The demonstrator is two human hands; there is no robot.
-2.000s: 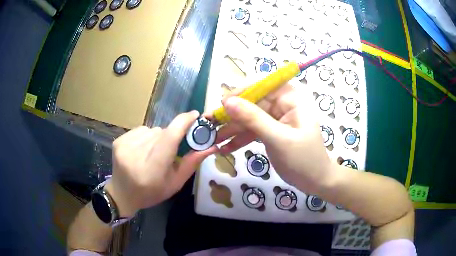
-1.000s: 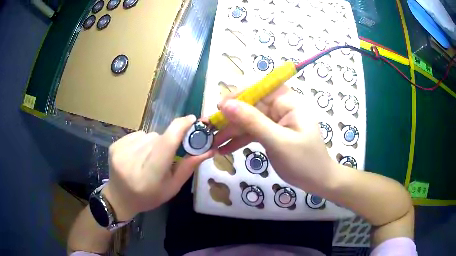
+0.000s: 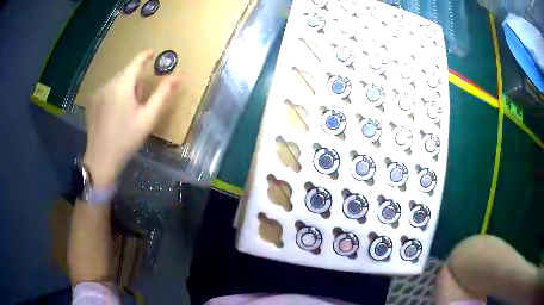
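My left hand (image 3: 122, 116), slightly blurred, is over the tan cardboard sheet (image 3: 200, 33) at left. Its thumb and index finger are spread just beside a small round dark disc unit (image 3: 166, 62), and it holds nothing. The white foam tray (image 3: 275, 238) lies tilted in front of me. Round units with silver rings, such as one with a pinkish centre (image 3: 346, 243), fill its rows, while several brownish cut-outs along its left side are empty. My right hand is out of the picture; only the right forearm shows, blurred, at the lower right. The yellow probe is not visible.
Two more dark discs (image 3: 150, 7) lie at the top of the cardboard. Clear plastic trays (image 3: 206, 161) are under it, and more plastic is at the far side. The green mat (image 3: 468, 173) has yellow and red tape. A grey perforated sheet (image 3: 411, 289) is below the tray's right corner.
The hands have parted. My left hand moved up-left onto the cardboard, without the unit it held. My right hand left the picture with the yellow probe and wire. The view shifted, so the tray appears further right.
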